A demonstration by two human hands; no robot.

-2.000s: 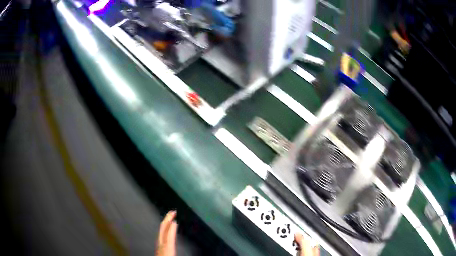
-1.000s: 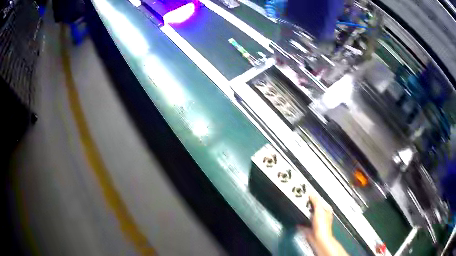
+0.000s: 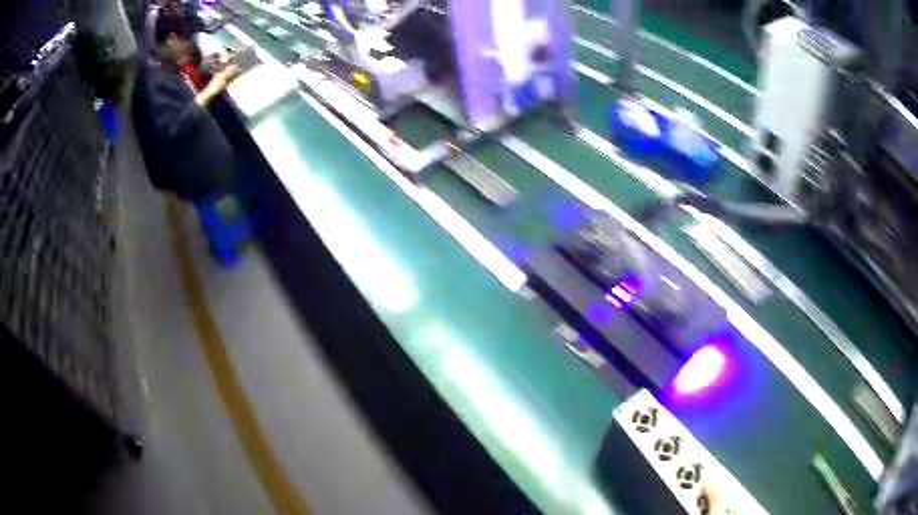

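Observation:
The four-position fixture [image 3: 665, 447], a light bar with round black-slotted openings on a dark block or box, is at the bottom right, tilted in the picture and cut off by the lower edge. Three openings show fully. A small blurred, skin-coloured part of my right hand [image 3: 711, 499] shows on the bar's near end, by the fourth opening; the rest is outside the picture. My left hand is not in view.
The green bench [image 3: 443, 352] runs diagonally beside a railed belt. Right of it stands a machine with a purple glow [image 3: 700, 370]. A person [image 3: 186, 121] stands at the bench's far left. A floor aisle [image 3: 252, 402] lies left.
The view has moved along the line to the purple-lit station. The fixture has travelled with my right hand and sits lower right in the picture. My left hand, visible two seconds ago, has left view.

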